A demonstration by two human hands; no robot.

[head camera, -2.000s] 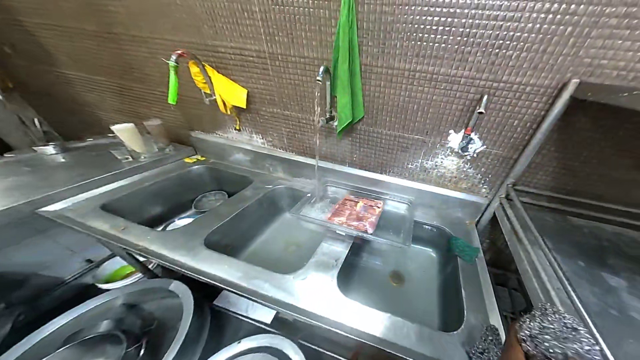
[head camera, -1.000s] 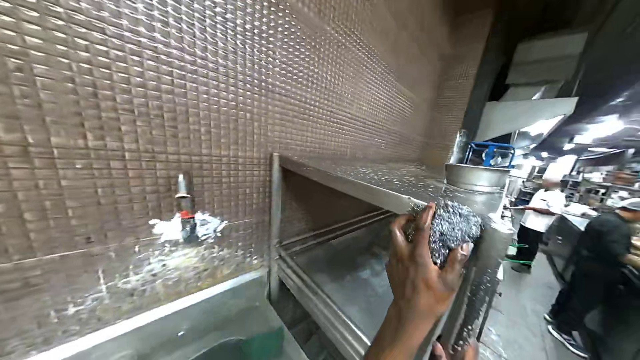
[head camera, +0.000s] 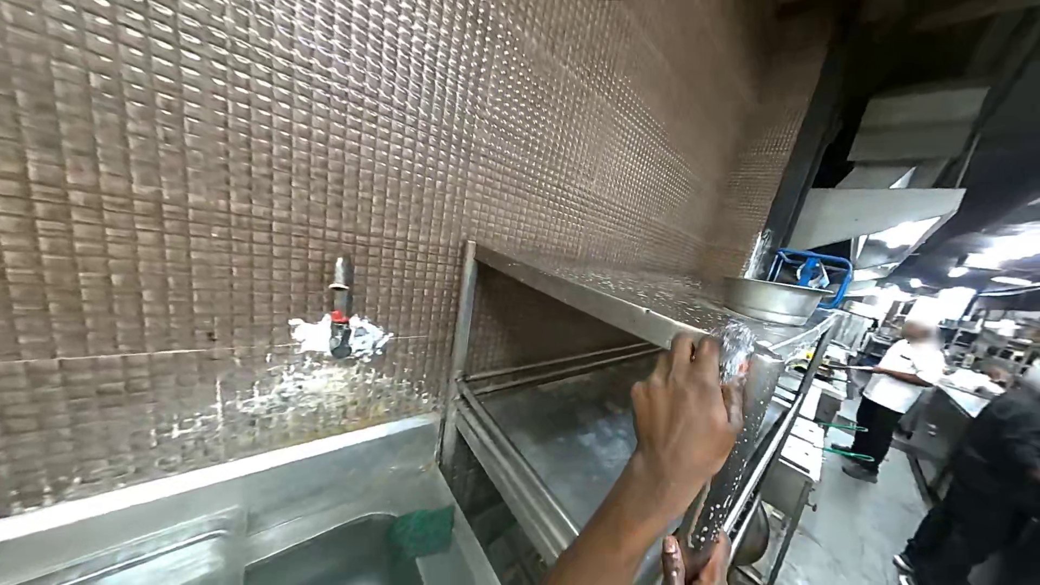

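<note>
My left hand bends its fingers over the front edge of a stainless-steel shelf, near its corner. Against its thumb side is a shiny steel wool scrubber, partly hidden by the fingers. Lower down, my right hand shows only a few fingers beside the wet, foam-spotted metal side of the rack; the frame cuts it off, and whether it holds anything cannot be told. White specks of foam dot the shelf top.
A metal bowl and a blue wire rack stand at the shelf's far end. At lower left is a steel sink with a green scouring pad; a tap juts from the wall. Two people work at right.
The view has swung from the sinks to the shelf. Since the middle frame, the scrubber has gone from plainly visible above my left hand to partly hidden beside its fingers at the shelf edge.
</note>
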